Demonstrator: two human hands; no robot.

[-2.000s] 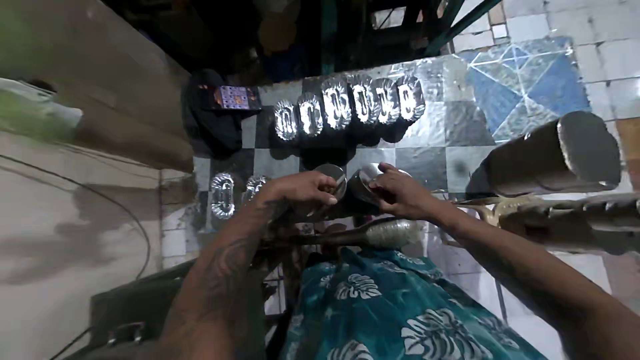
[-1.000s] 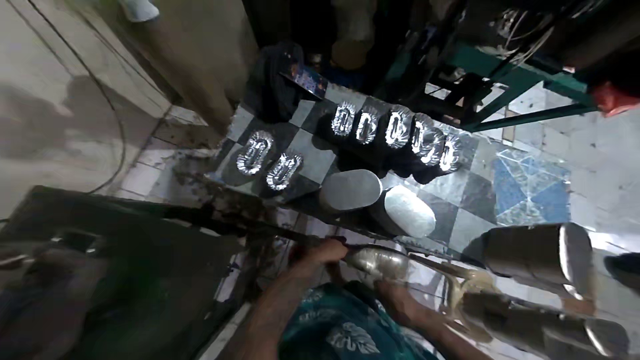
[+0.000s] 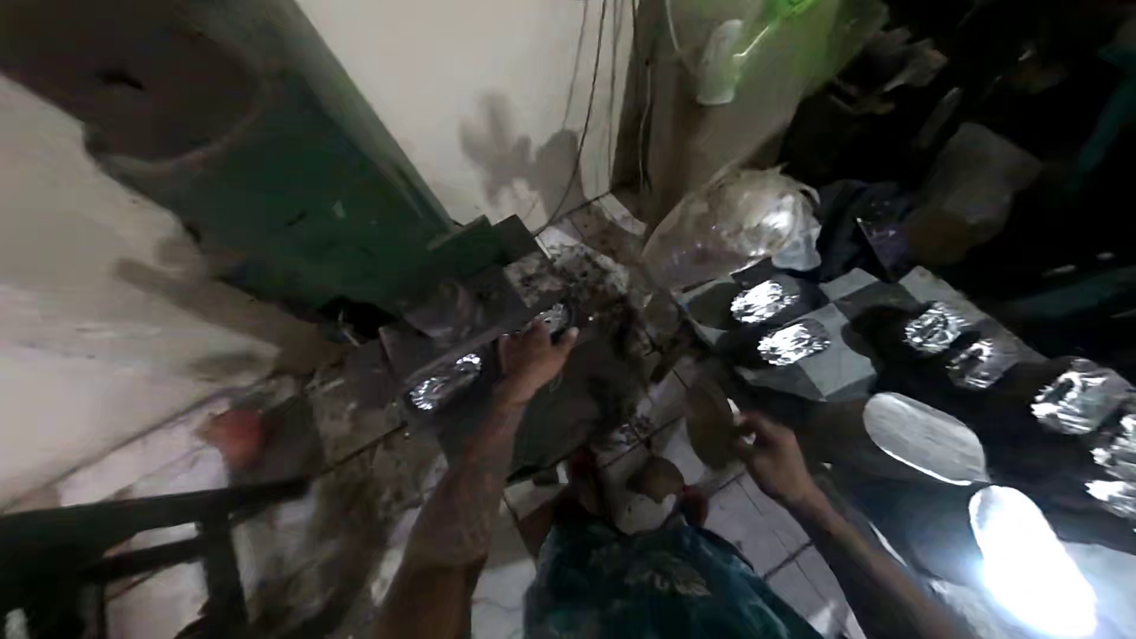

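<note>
My left hand (image 3: 531,359) reaches over a dark metal machine bed (image 3: 506,351), its fingers at a crinkled foil tray (image 3: 555,318); blur hides whether they grip it. A second foil tray (image 3: 445,382) lies on the bed to the left. My right hand (image 3: 774,454) is at the edge of a brownish oval piece (image 3: 710,422), apparently pinched between the fingers. On the checkered table right of my hands are foil trays (image 3: 794,343), more foil trays (image 3: 934,327) and two pale oval-topped blocks (image 3: 925,437), (image 3: 1034,559) stand nearer, one glaring brightly.
A green machine body (image 3: 302,195) rises at the upper left beside the wall. A clear plastic bag (image 3: 745,222) sits behind the table's left end. A dark metal frame (image 3: 151,524) stands at the lower left. Scraps and dirt litter the tiled floor.
The view has swung left toward the green machine. My left hand has moved from near my lap to the machine bed. My right hand is now raised beside the brownish oval piece.
</note>
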